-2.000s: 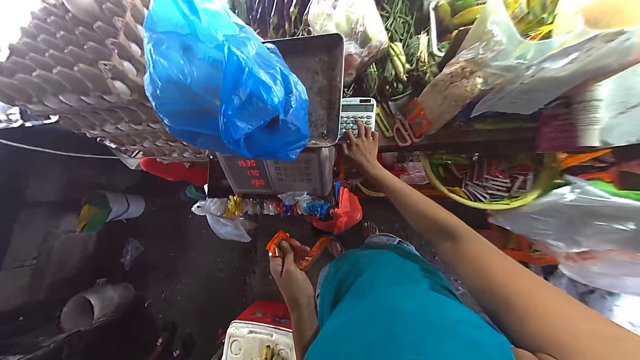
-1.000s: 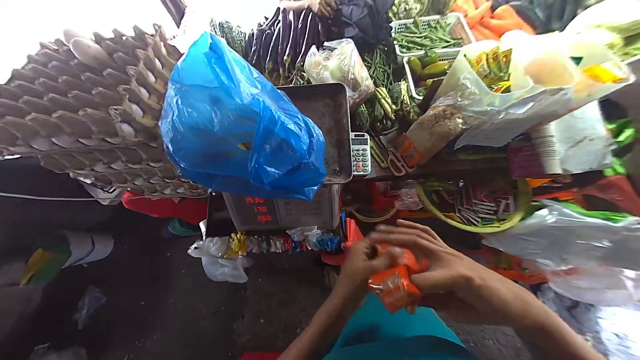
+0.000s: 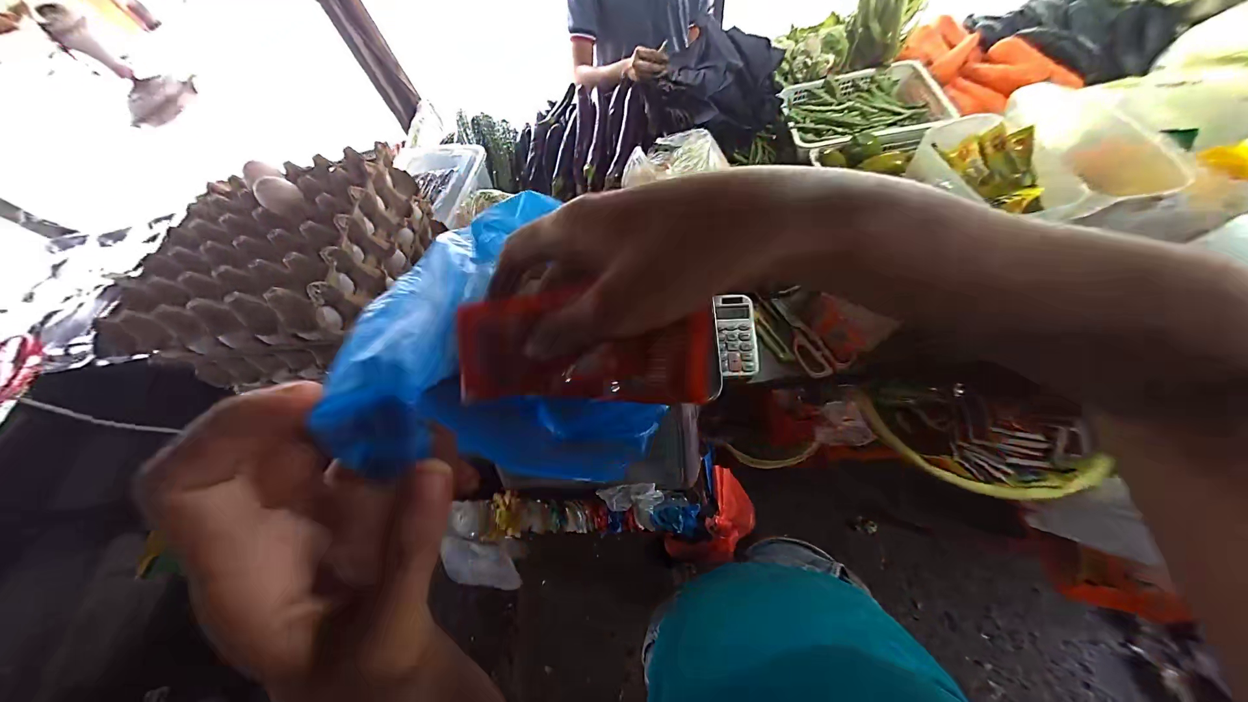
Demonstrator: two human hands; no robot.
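A blue plastic bag (image 3: 400, 331) lies over the weighing scale, whose edge shows below it. My left hand (image 3: 312, 546), at the lower left, pinches the gathered edge of the bag between thumb and fingers. From the right my right hand (image 3: 595, 263) reaches across and grips a red-orange packet (image 3: 624, 361) over the bag, blurred by motion. The packet hides part of the bag and scale. A white calculator (image 3: 735, 336) is just right of the packet, with scissors (image 3: 811, 351) beside it.
Stacked egg trays (image 3: 263, 283) stand at the left. Behind are eggplants (image 3: 595, 136), a basket of green beans (image 3: 858, 107) and carrots (image 3: 985, 68). A yellow-rimmed basket (image 3: 1033, 487) sits at the right. Across the stall stands another person (image 3: 634, 49).
My hands, together on the orange packet a second ago, are apart at the blue bag. My left hand has taken hold of the bag; my right has carried the packet left. The view has shifted.
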